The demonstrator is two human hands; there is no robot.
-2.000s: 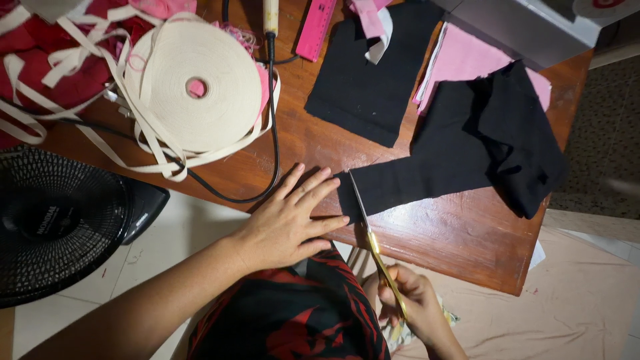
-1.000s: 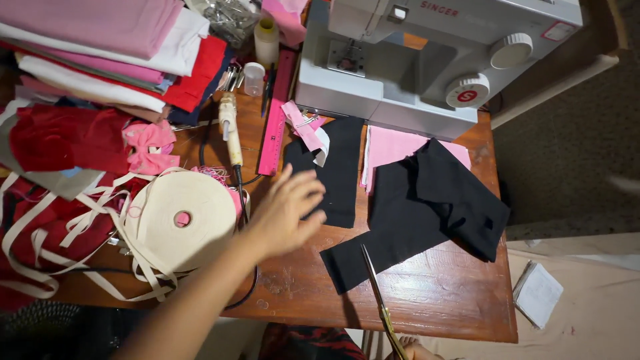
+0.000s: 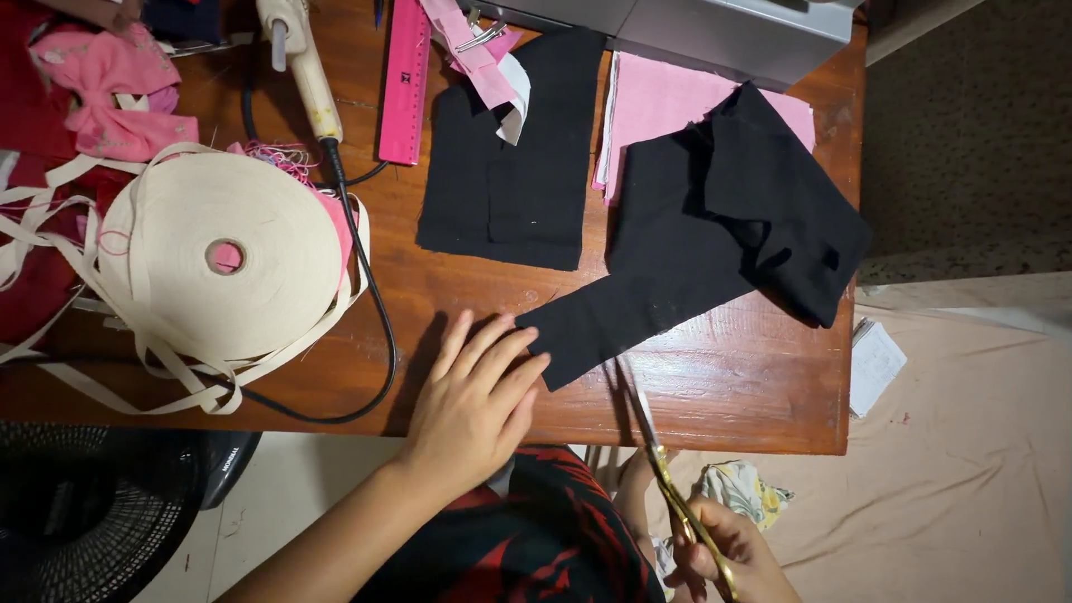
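Observation:
My left hand (image 3: 477, 402) lies palm down near the table's front edge, fingers spread, its fingertips at the left end of a long strip of black fabric (image 3: 636, 306). That strip runs up to a bunched, folded part on the right. My right hand (image 3: 720, 544) grips gold-handled scissors (image 3: 662, 469), whose blades point up at the strip's lower edge. Whether the blades touch the cloth I cannot tell. Another black fabric piece (image 3: 536, 201) lies flat behind, with pink and white ribbon pieces (image 3: 486, 71) and a metal clip on it.
Pink fabric (image 3: 670, 100) lies under the black cloth, by the sewing machine (image 3: 712, 33). A pink ruler (image 3: 405, 84), a glue gun (image 3: 306, 71) with its black cord, a large roll of cream tape (image 3: 276, 268) and a pink bow (image 3: 117, 96) are at left. A fan (image 3: 75, 511) stands below the table edge.
My left hand, raised over the table one second ago, is now down by the strip's left end. The scissors stay in my right hand. The view has shifted.

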